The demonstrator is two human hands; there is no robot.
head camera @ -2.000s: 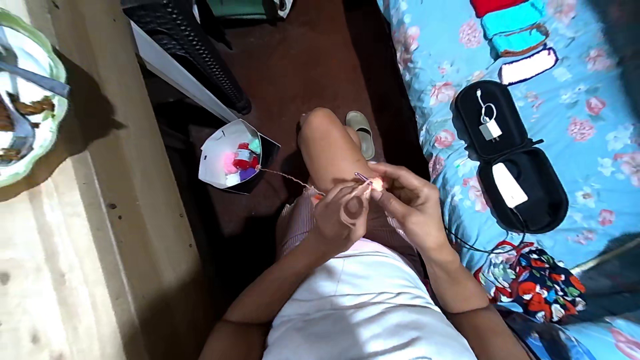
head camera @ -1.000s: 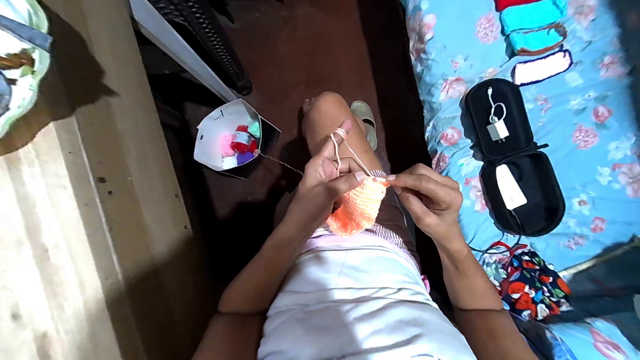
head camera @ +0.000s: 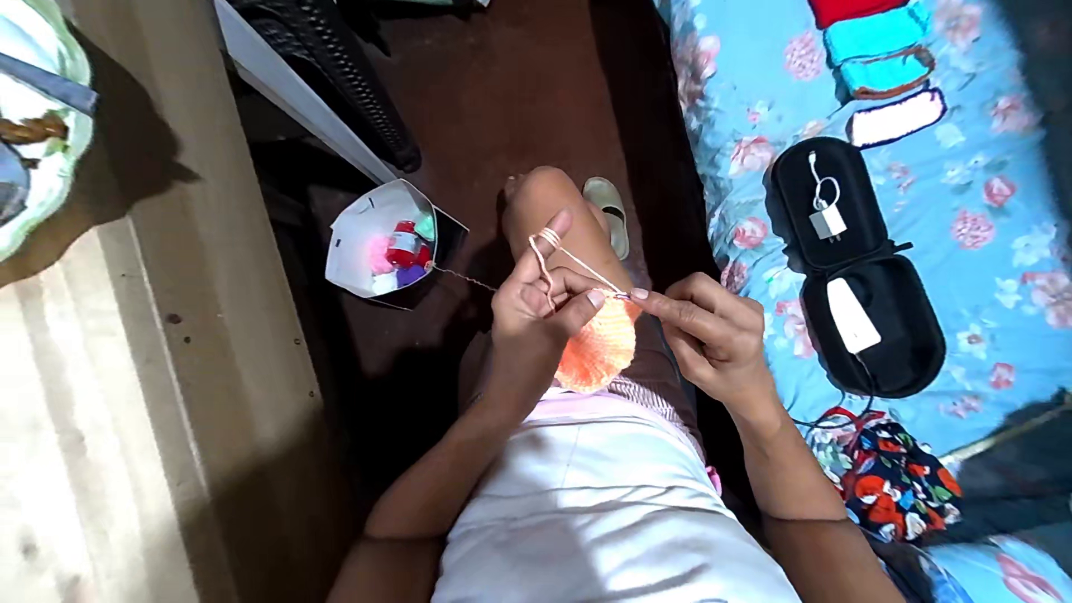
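Observation:
An orange crocheted piece (head camera: 596, 352) hangs below my fingers, over my lap. My left hand (head camera: 540, 306) pinches its upper edge between thumb and a finger, with pale peach yarn (head camera: 548, 239) wound several times round the raised index finger. From that finger the yarn runs taut down to the edge of the piece. My right hand (head camera: 712, 331) holds a thin tool, probably a crochet hook (head camera: 621, 295), at the same edge; most of it is hidden by the fingers. A strand leads left to a white box (head camera: 356, 251) holding several balls of yarn (head camera: 404, 247).
A wooden table (head camera: 167, 377) with a plate (head camera: 75, 167) of food stands at the left. To the right, a bed with a floral sheet (head camera: 754, 109) bears an unzipped black case (head camera: 909, 335), folded knit pieces (head camera: 875, 50) and a patterned cloth (head camera: 900, 494). A chair (head camera: 335, 84) stands beyond the box.
Two seconds ago my hands were close together, largely covering the work. Now they are farther apart, the orange piece shows, and my left index finger is raised with yarn round it.

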